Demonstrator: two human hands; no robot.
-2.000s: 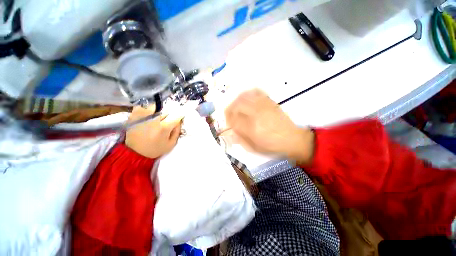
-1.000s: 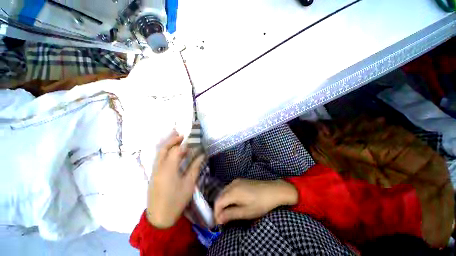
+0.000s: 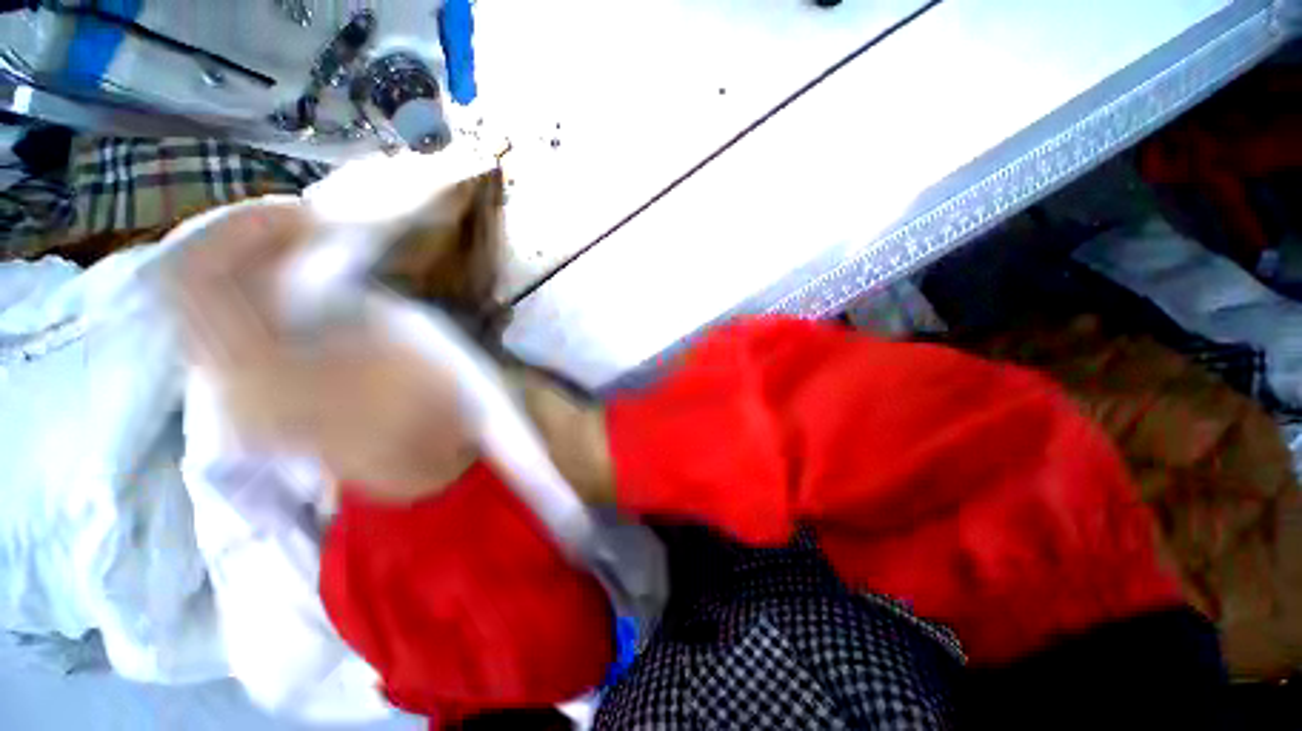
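The white padded panel (image 3: 114,471) lies in folds at the left, below the machine's needle area (image 3: 407,103). A brown lining piece (image 3: 454,246) shows at its raised right edge. My left hand (image 3: 350,393) is strongly blurred over the white panel; its finger positions are unclear. My right hand (image 3: 571,436) shows only near the wrist, at the table's front edge; its fingers are hidden behind the fabric and my left arm.
The white table has a measuring tape (image 3: 1000,186) along its front edge. Checked fabric (image 3: 179,174) lies at the left under the machine. A brown fabric pile (image 3: 1142,443) and white pieces are at the right, beyond my red sleeve.
The view shifted off the machine head. Both hands moved from the needle area to the lap, then up and left. The white panel's edge is now lifted and folded, showing brown lining.
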